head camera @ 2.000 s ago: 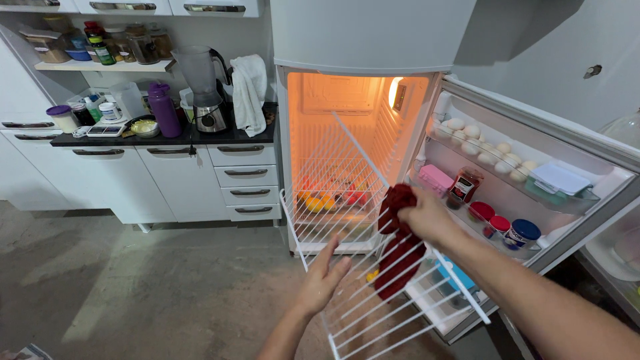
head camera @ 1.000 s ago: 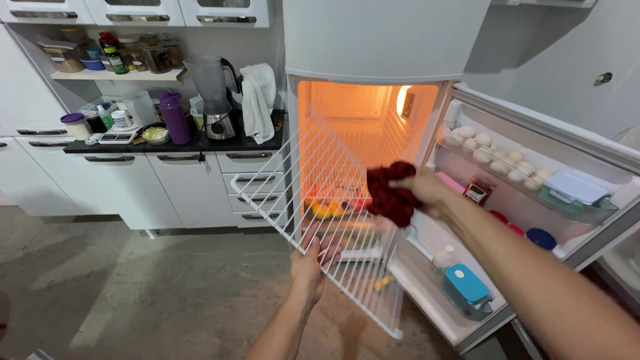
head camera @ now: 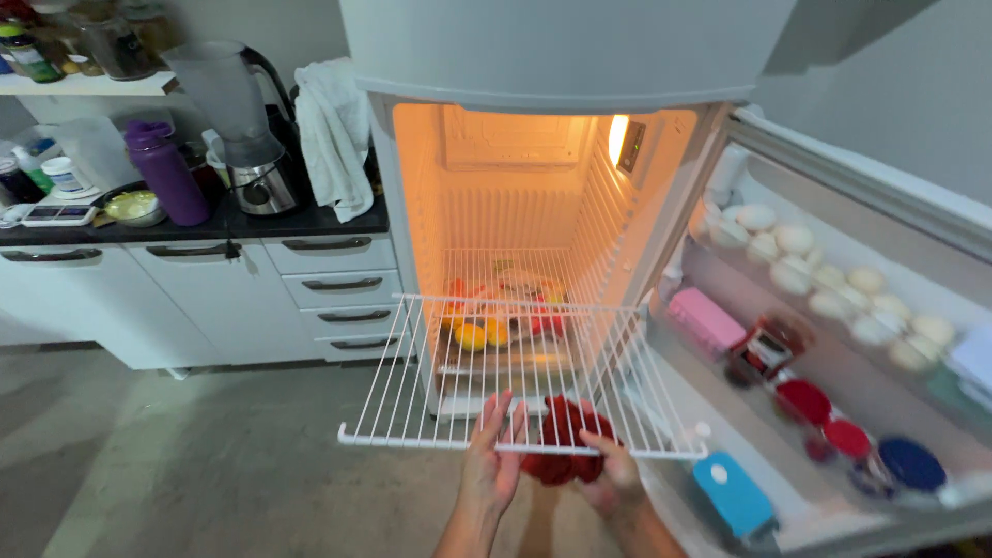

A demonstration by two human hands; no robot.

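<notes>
A white wire refrigerator shelf point(head camera: 496, 446) lies roughly level in front of the open refrigerator point(head camera: 380, 232). Its front bar crosses both hands. My left hand point(head camera: 494, 457) supports that bar from below near the middle, fingers extended up against the wires. Just right of it, my right hand point(head camera: 612, 473) holds a dark red cloth point(head camera: 562, 457) bunched beneath the shelf, thumb by the front bar. The cloth shows through the wires and below the bar. Inside the lit refrigerator, a lower wire shelf is seen above yellow and red produce point(head camera: 484, 333).
The open door point(head camera: 860, 182) at right bears eggs point(head camera: 829, 283), a pink carton point(head camera: 705, 318), jars and a blue-lidded container point(head camera: 732, 496). At left, a black countertop point(head camera: 310, 225) holds a blender point(head camera: 256, 147), a purple bottle point(head camera: 167, 174) and a white towel point(head camera: 335, 136).
The wire shelf has turned from a steep diagonal tilt to nearly level. My right hand and the red cloth have moved from above its right side down to the front bar, beside my left hand.
</notes>
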